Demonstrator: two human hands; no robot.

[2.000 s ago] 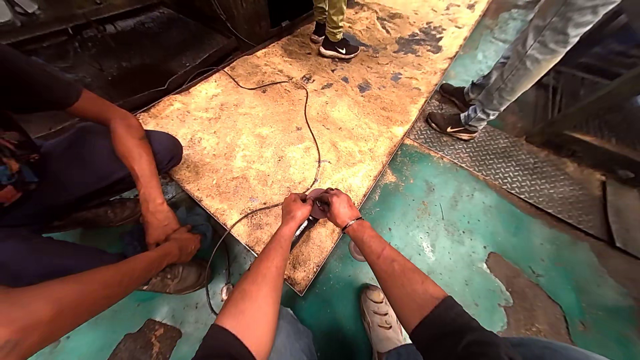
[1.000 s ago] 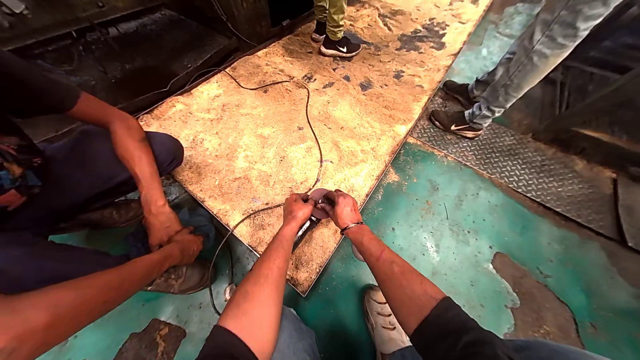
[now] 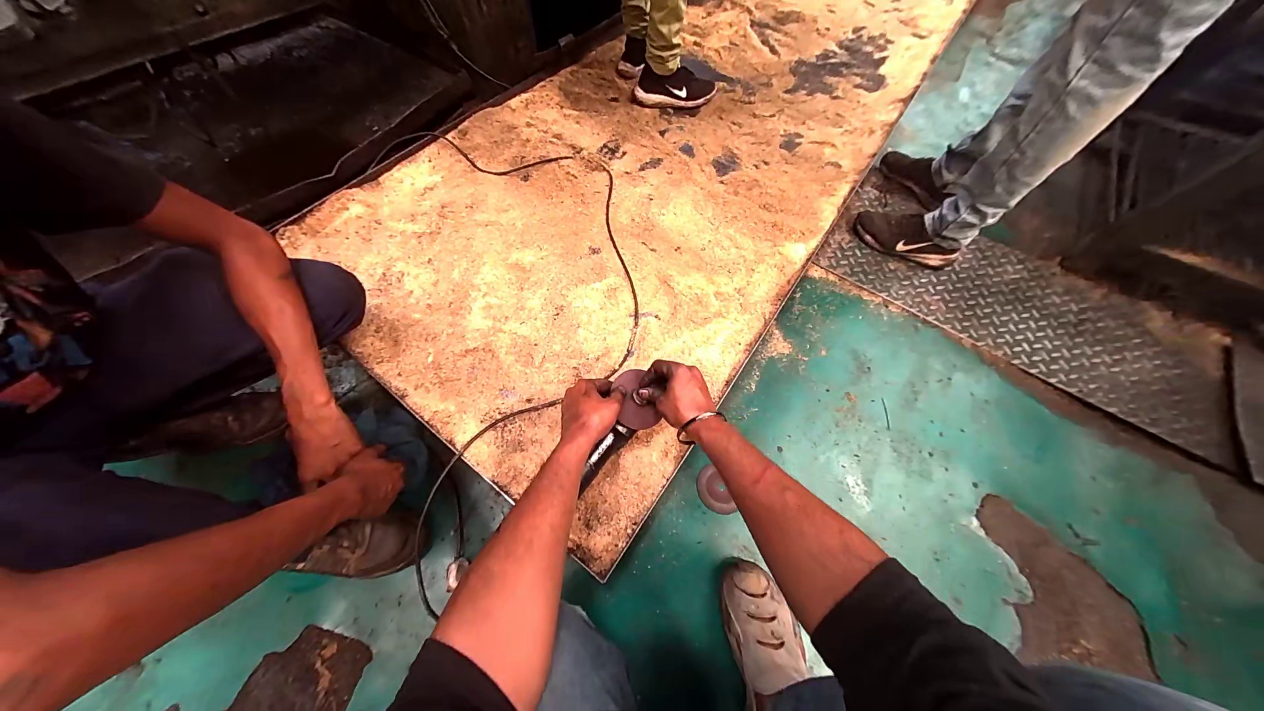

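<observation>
An angle grinder (image 3: 605,451) lies at the near corner of a dust-covered sheet, its disc end away from me. A reddish-brown abrasive disc (image 3: 642,415) sits on its head. My left hand (image 3: 591,409) grips the disc's left edge between thumb and fingers. My right hand (image 3: 680,395) has its fingertips at the disc's centre, on a small part that looks like the locking nut; the fingers partly hide it. Another round disc (image 3: 717,490) lies on the green floor, just right of the sheet's edge, beneath my right forearm.
A black cable (image 3: 614,237) winds across the sheet (image 3: 474,267) and loops down its left side. One person crouches at left, hands clasped (image 3: 346,469). Others stand on the sheet (image 3: 674,87) and on a diamond-pattern metal plate (image 3: 1066,326) at right. My shoe (image 3: 760,622) is on the floor.
My right hand has shifted slightly at the disc's centre, and more of the disc's face shows than two seconds ago. My left hand stays at the disc's edge.
</observation>
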